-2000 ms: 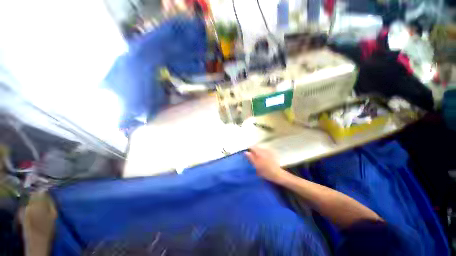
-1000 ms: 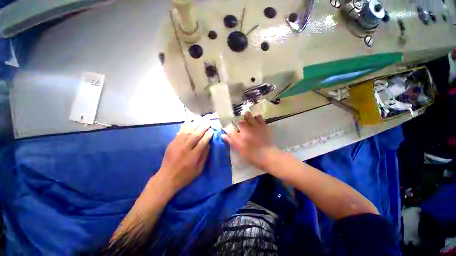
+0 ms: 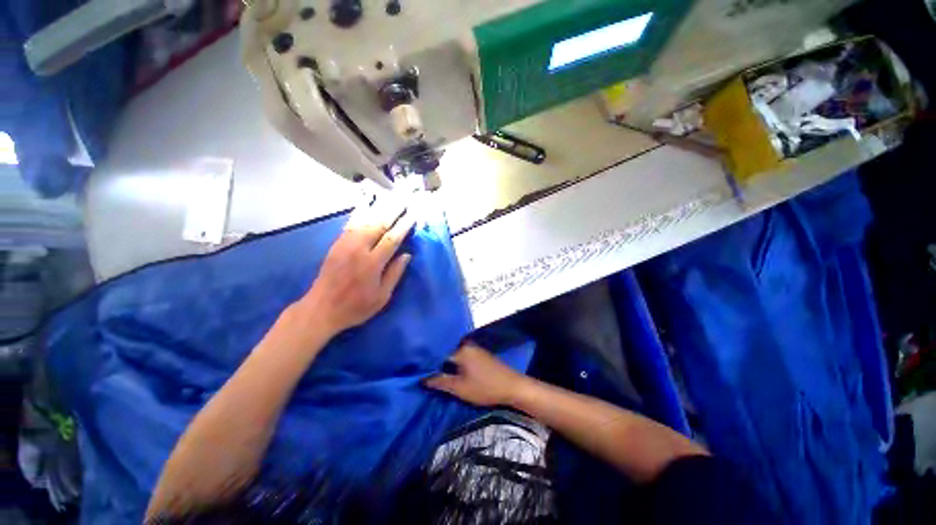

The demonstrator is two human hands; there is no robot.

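Note:
The blue garment lies over the pale table's front edge and drapes toward my lap. My left hand lies flat on the cloth, its fingertips at the presser foot and needle in bright glare. My right hand pinches the garment's right edge below the table's edge. The folded hem runs from the needle area down toward my right hand. The cream sewing machine with its green panel stands over the cloth. Whether the needle is in the cloth cannot be told.
A white label lies on the table at left. A dark slim tool lies behind the needle. The yellow-edged scrap box sits at right, with a thin stick beside it. More blue garments hang at right below the table.
The view has turned and shifted. My right hand has left the presser foot and moved down to the garment's lower right edge. My left hand remains by the needle, now flatter.

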